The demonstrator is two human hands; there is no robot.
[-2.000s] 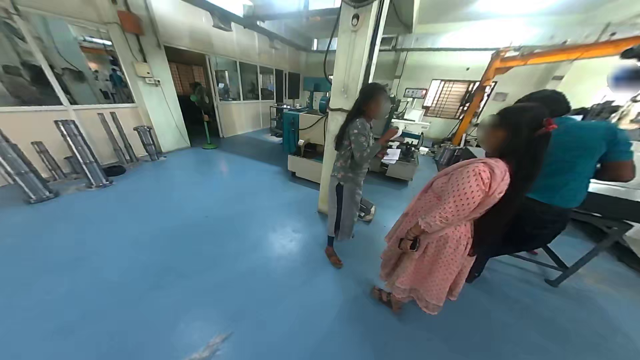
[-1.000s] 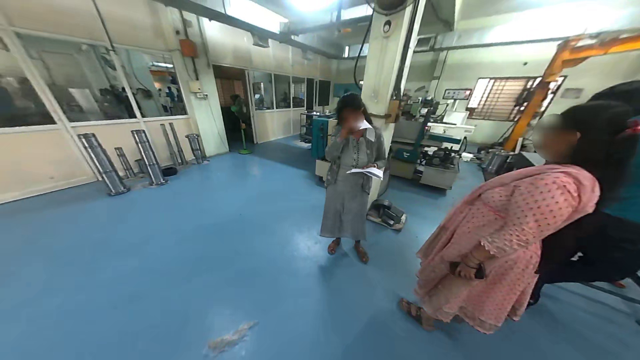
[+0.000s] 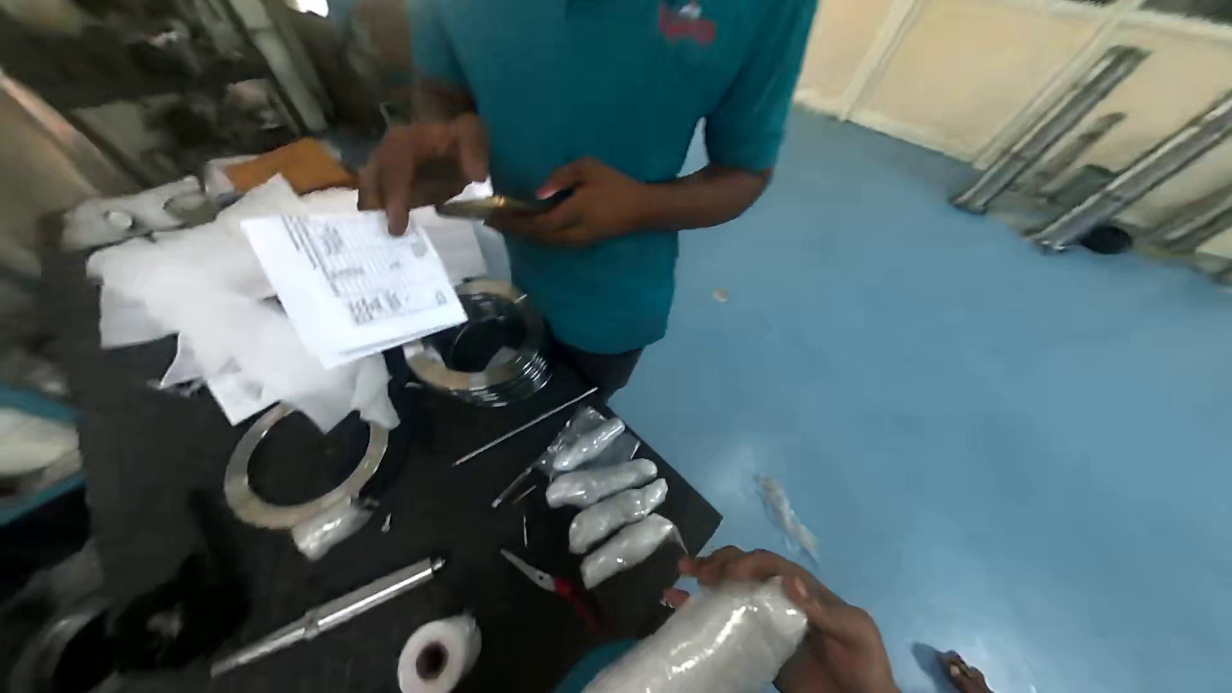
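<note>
My right hand grips the end of a bundle wrapped in clear plastic film at the bottom edge. My left hand cannot be made out. Several smaller film-wrapped bundles lie in a row near the corner of the dark table. Beside them are red-handled cutters. A roll of white film stands near a stepped metal shaft. Farther left, a flat metal ring lies by another wrapped piece.
Across the table, a person in a teal shirt holds a phone and touches printed sheets. Stacked metal rings and white packing sheets lie nearby. Film scrap is on the blue floor; metal columns lean against the wall.
The view has swung from the open floor and two standing people to the table. A wrapped bundle in my right hand is now in sight.
</note>
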